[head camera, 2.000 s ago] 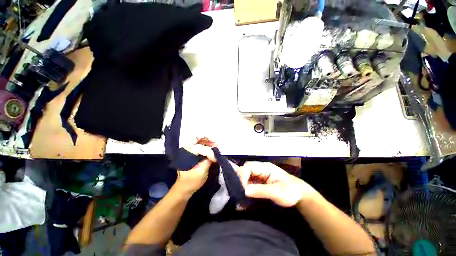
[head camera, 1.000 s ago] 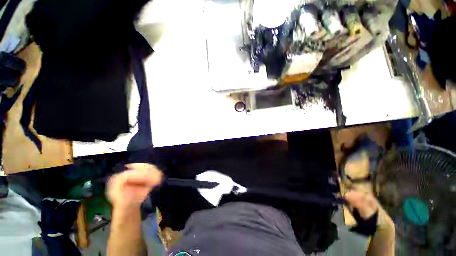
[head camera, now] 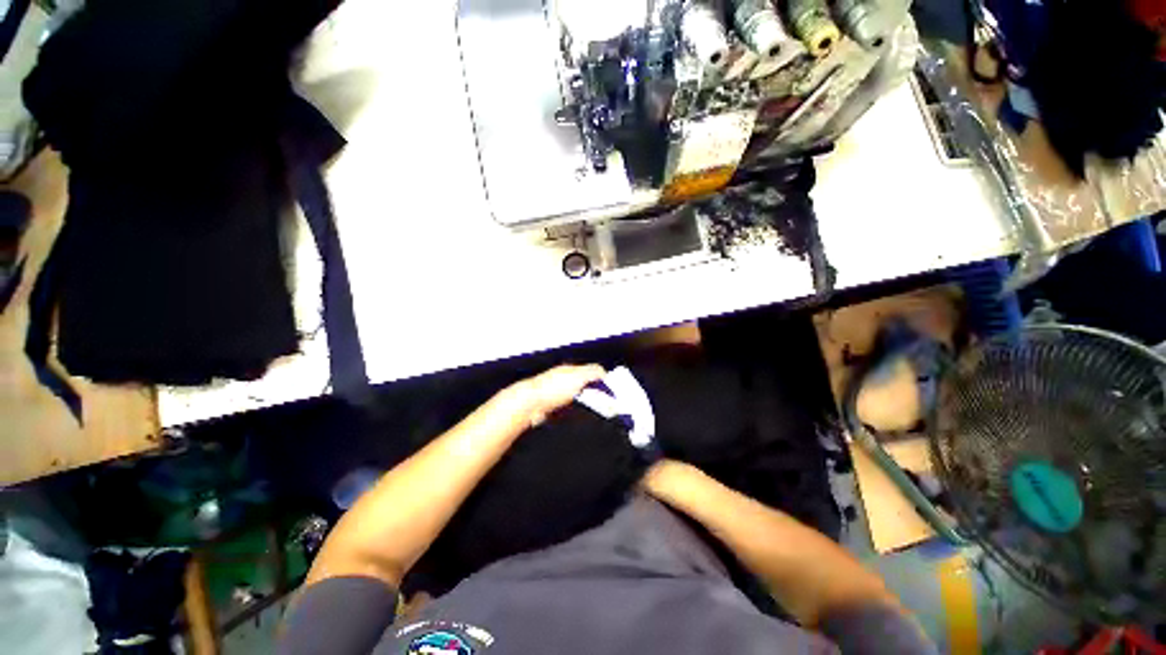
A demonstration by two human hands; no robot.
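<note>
Black fabric (head camera: 544,493) lies bunched in the wearer's lap. A small white folded piece (head camera: 633,407) stands out above it. My left hand (head camera: 563,388) reaches across the lap with its fingertips closed at the white piece's upper left end. My right hand (head camera: 661,477) is just below the white piece; its fingers are hidden in the dark fabric, so its grip does not show. A large black garment pile (head camera: 179,256) lies on the table at the left, with a dark strip (head camera: 335,275) hanging from it over the front edge.
The overlock machine (head camera: 716,115) stands beyond the lap, with its pale cloth plate (head camera: 518,141) at its left. Dark lint (head camera: 767,224) lies at its front. The white table's front edge (head camera: 486,346) runs above the lap. A fan (head camera: 1049,486) stands at the right.
The hands were wide apart with a dark strip stretched between them; now they are close together at the white piece. The view has shifted, so the table and machine appear further left and higher.
</note>
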